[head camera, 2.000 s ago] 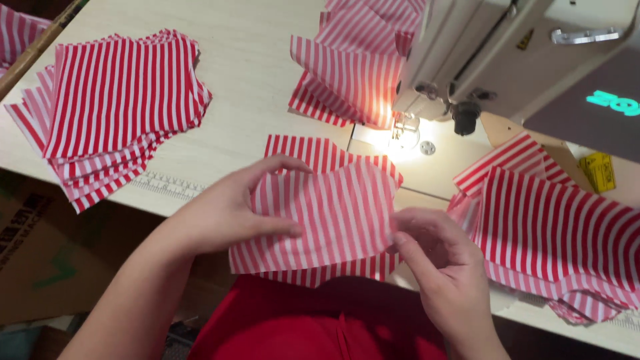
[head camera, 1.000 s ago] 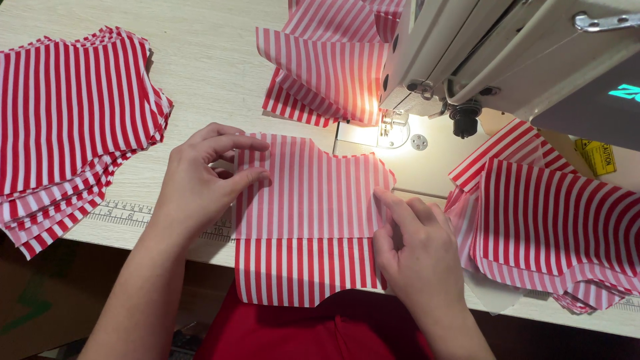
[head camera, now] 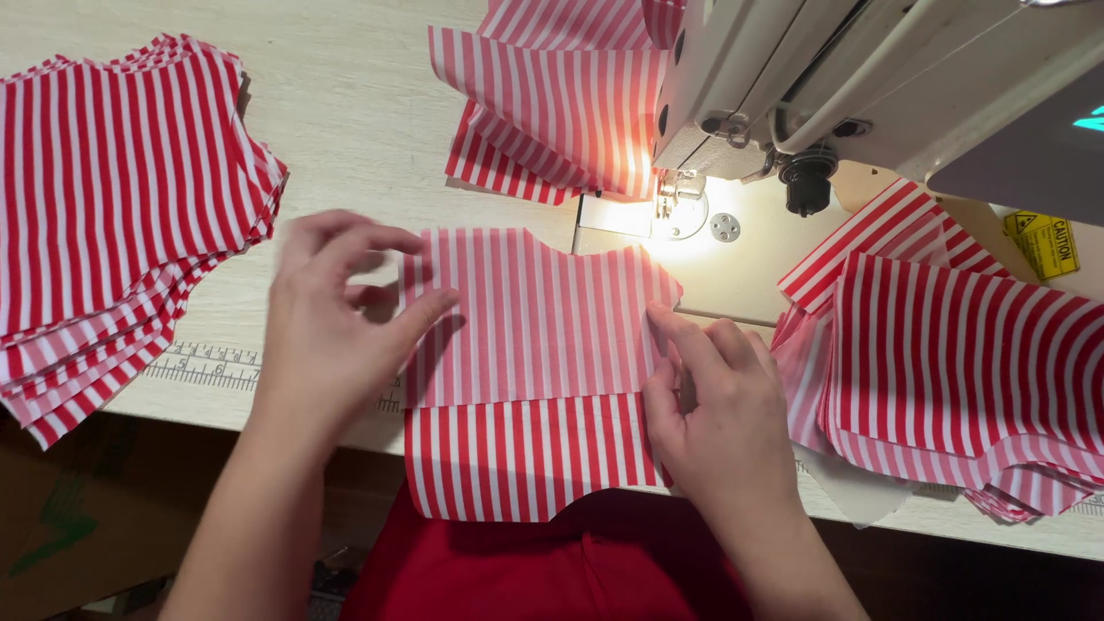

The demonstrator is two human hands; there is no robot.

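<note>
Two red-and-white striped fabric pieces lie one over the other at the table's front edge. The upper piece (head camera: 535, 328) shows its paler side, and the brighter lower piece (head camera: 526, 457) sticks out below it and hangs over the edge. My left hand (head camera: 336, 302), slightly blurred, hovers at the upper left corner with thumb and fingers apart; nothing is seen between them. My right hand (head camera: 724, 397) has its fingertips on the right edge of the pieces, thumb and index close together; whether they pinch the cloth is hard to tell.
The sewing machine's lit presser foot (head camera: 668, 194) is just behind the pieces. Striped fabric (head camera: 561, 103) lies left of it. One stack of cut pieces (head camera: 112, 190) is at the left, another (head camera: 966, 362) at the right. A printed ruler scale (head camera: 207, 366) runs along the table's front.
The upper piece, held bunched over the lower one two seconds ago, now lies flat with its top edge toward the machine. My left hand has come off the cloth's corner area slightly.
</note>
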